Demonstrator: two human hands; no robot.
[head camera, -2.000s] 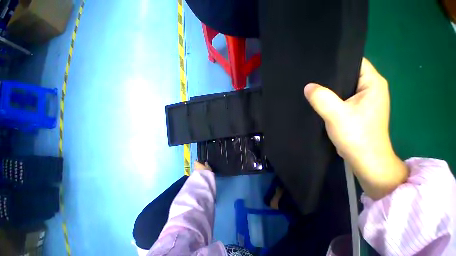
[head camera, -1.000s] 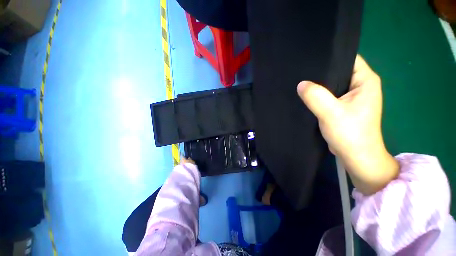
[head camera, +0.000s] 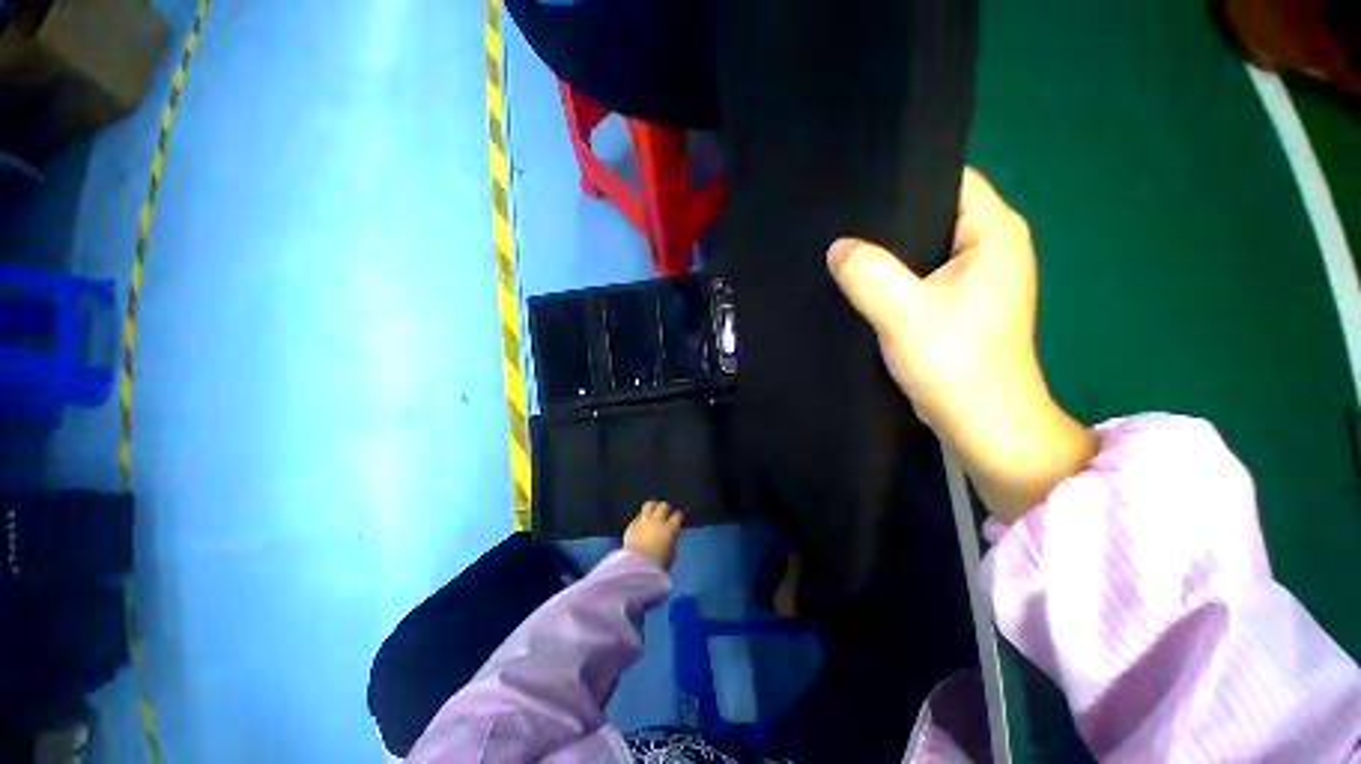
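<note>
A long black slab, seemingly a tray (head camera: 843, 135), hangs over the bench edge in front of me. My right hand (head camera: 970, 321) is shut on its right edge, thumb on top, fingers hidden. Left of it and lower down, a black phone tray (head camera: 605, 399) shows shiny black smartphones (head camera: 634, 334) side by side. Its right end is hidden by the slab. Nearer me lies a plain dark tray (head camera: 620, 470) with faint pocket lines and no phone visible. My left hand (head camera: 654, 533) holds its near edge, fingers on top.
The green bench (head camera: 1149, 224) is at right. A red stool (head camera: 667, 187) stands beyond the trays, a dark-clothed person (head camera: 620, 52) above it. A blue stool (head camera: 754, 624) is below. Blue floor (head camera: 314, 329) with yellow-black tape, another blue stool and a carton (head camera: 97, 57) are at left.
The plain tray has gone from the far position to the near one, uncovering phones in the far tray. The near phones are hidden. My left hand has moved right; my right hand keeps its grip.
</note>
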